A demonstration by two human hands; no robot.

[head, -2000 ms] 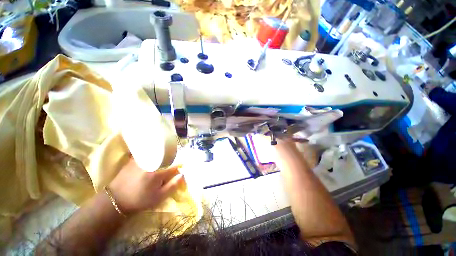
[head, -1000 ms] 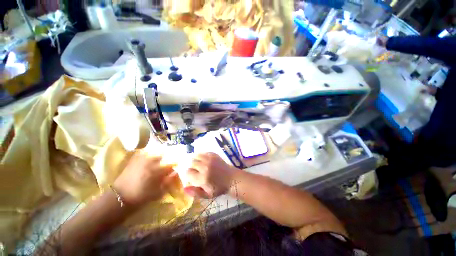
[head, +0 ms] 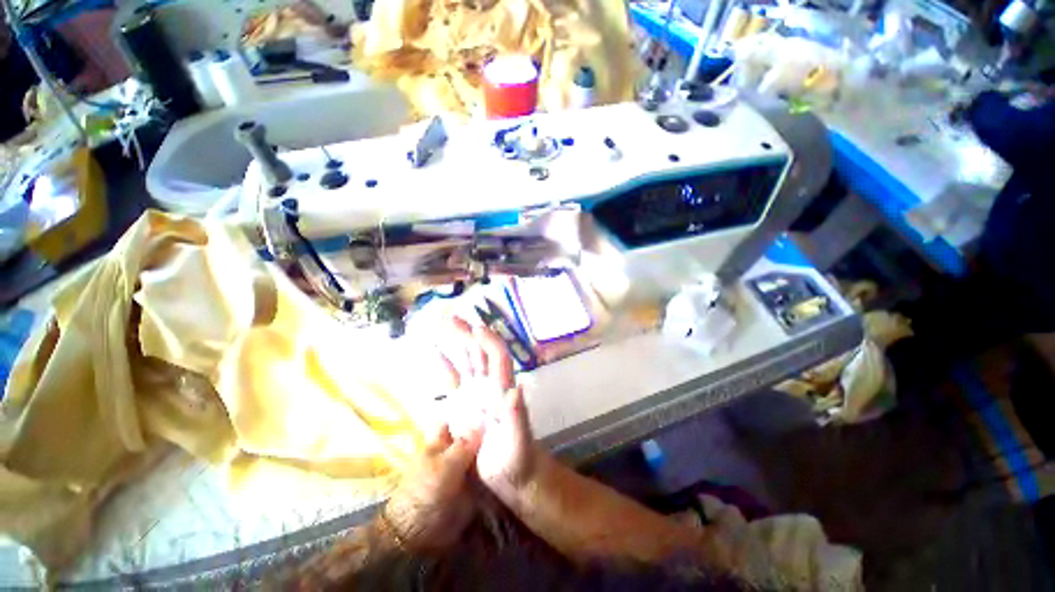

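The pale yellow garment piece [head: 278, 376] lies in soft folds left of the needle area, over the table and its front edge. My left hand [head: 434, 491] and my right hand [head: 507, 445] are close together, seemingly touching, at the front of the table, right of the cloth. My right fingers point up and away. Glare washes out the fingertips, so whether either hand holds anything is unclear. The presser foot area [head: 382, 310] is behind and left of my hands, under the lit end of the white sewing machine [head: 463, 174].
A bright-screened smartphone [head: 551, 305] and dark snips [head: 500, 331] lie under the arm. White cloth scraps [head: 700, 315] and a bobbin tray [head: 796, 303] are at right. Behind are a red thread cone [head: 510, 88] and a white tub [head: 185, 156]. A person's dark sleeve [head: 1018, 145] shows far right.
My hands have left the cloth beside the needle and come together nearer the front edge, to the right. The view has shifted, so the machine sits further left.
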